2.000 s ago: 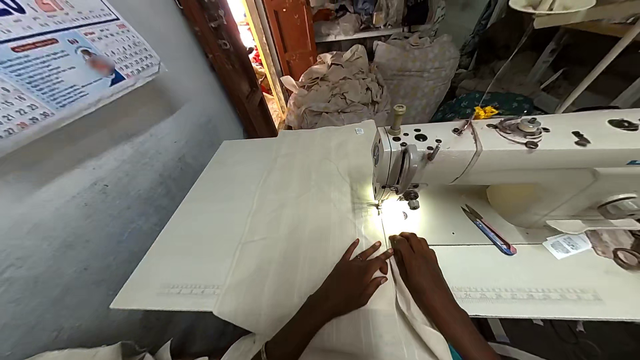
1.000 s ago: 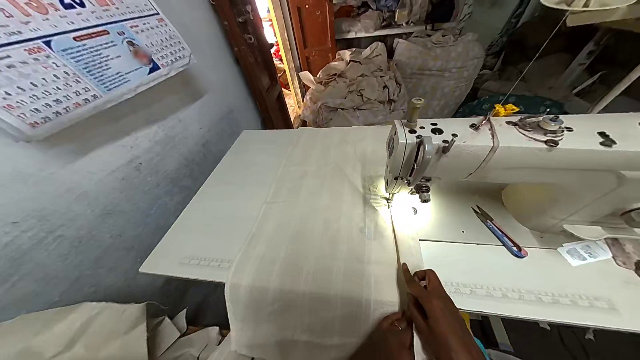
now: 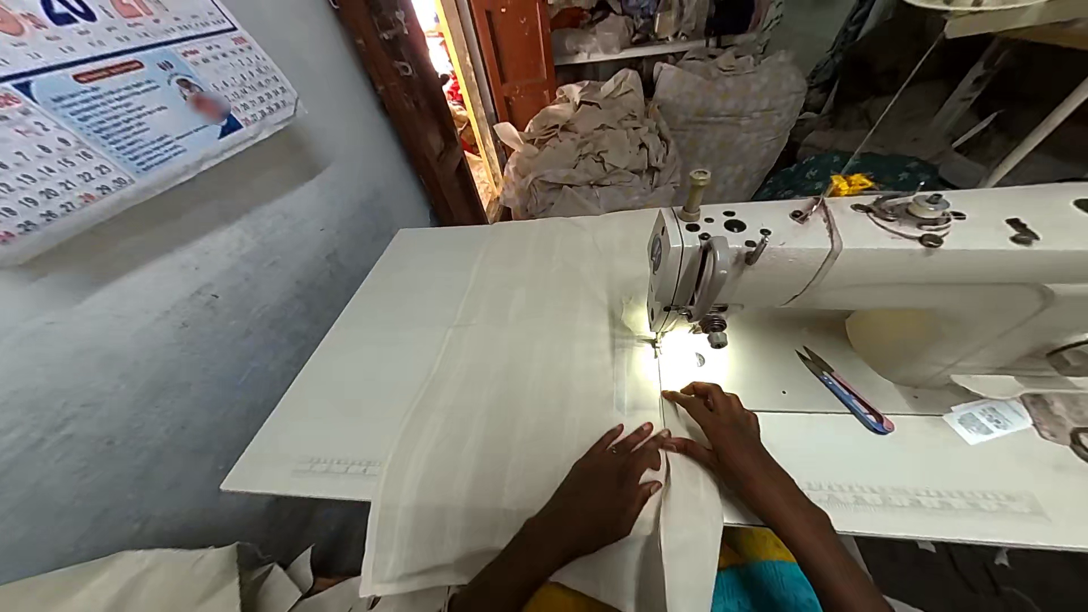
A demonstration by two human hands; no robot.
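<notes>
A cream fabric panel (image 3: 510, 382) lies across the white sewing table, its right edge running under the lit needle and presser foot (image 3: 656, 342) of a white industrial sewing machine (image 3: 850, 246). My left hand (image 3: 608, 489) rests on the fabric with fingers spread, just left of the folded edge. My right hand (image 3: 722, 429) pinches that folded edge (image 3: 671, 425) between fingertips and thumb, a short way in front of the needle. Blue-handled thread snips (image 3: 846, 391) lie on the machine bed to the right of my right hand.
A white tag (image 3: 988, 420) bearing print lies on the table at right. A calendar (image 3: 136, 102) hangs on the left wall. Behind the table stand sacks of cloth (image 3: 595, 153). More cream cloth (image 3: 127, 582) is at lower left. Ruler markings (image 3: 926, 500) run near the table's front edge.
Both hands have moved up along the fabric toward the needle from near the table's front edge. My left hand now lies flat with spread fingers.
</notes>
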